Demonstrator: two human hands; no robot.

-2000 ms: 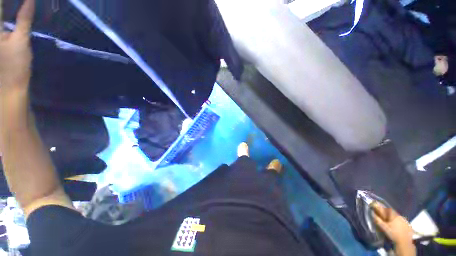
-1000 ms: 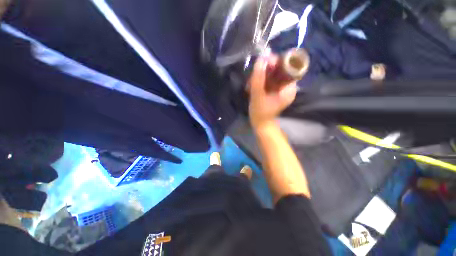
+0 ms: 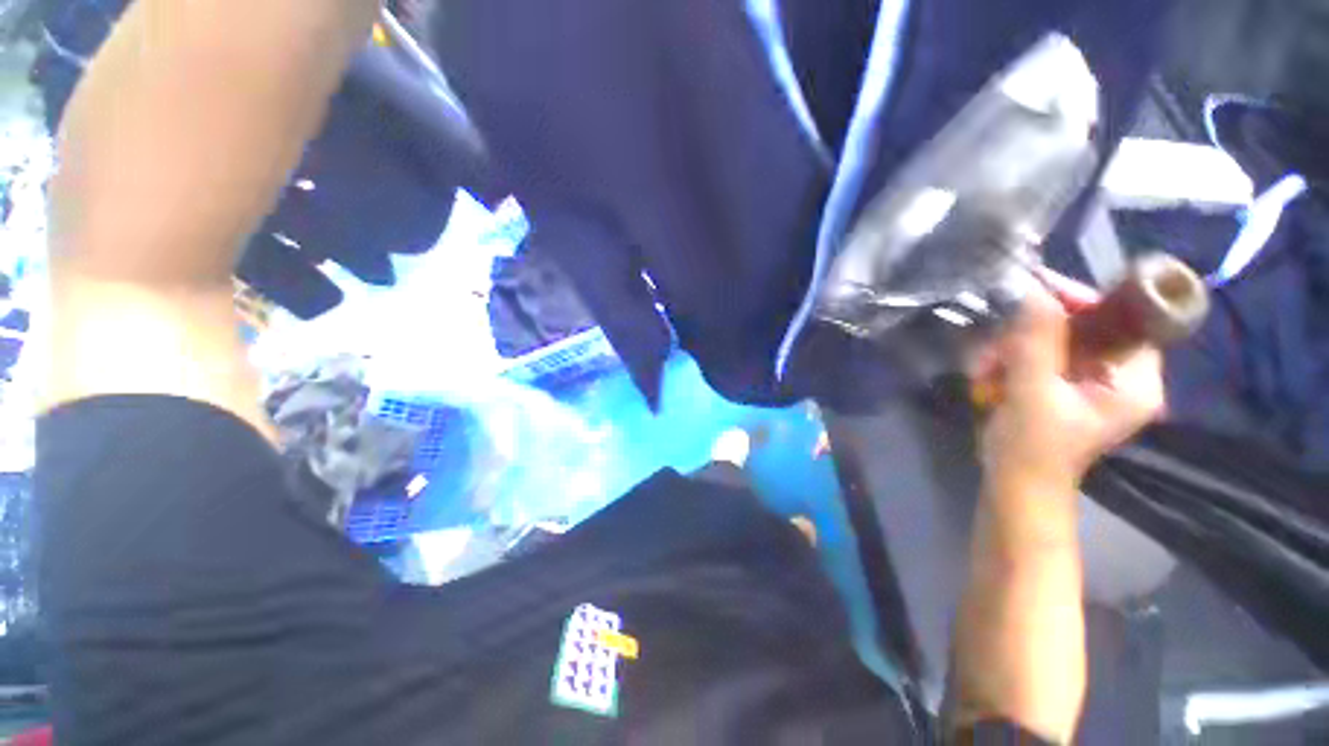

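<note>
A navy garment (image 3: 627, 131) with white piping (image 3: 845, 190) hangs and lies across the top middle, over the near side of the grey padded board (image 3: 1115, 547). My right hand (image 3: 1071, 379) is closed round the round wooden handle of a handheld steamer with a clear, shiny teardrop head (image 3: 969, 190). The head is over the garment's right part; whether it touches the cloth is unclear. My left forearm reaches up at the left; my left hand is beyond the top edge, out of the picture.
A thick black hose (image 3: 1224, 525) runs off to the right. Navy cloth with pale ties (image 3: 1256, 230) lies behind the board. Blue plastic crates (image 3: 408, 459) stand on the blue floor (image 3: 583, 437) at the left. A white strip (image 3: 1261, 707) lies at the lower right.
My right hand left the silver iron, took the steamer and moved right with it. The garment now covers much of the board. My left arm moved right and up, its hand out of view.
</note>
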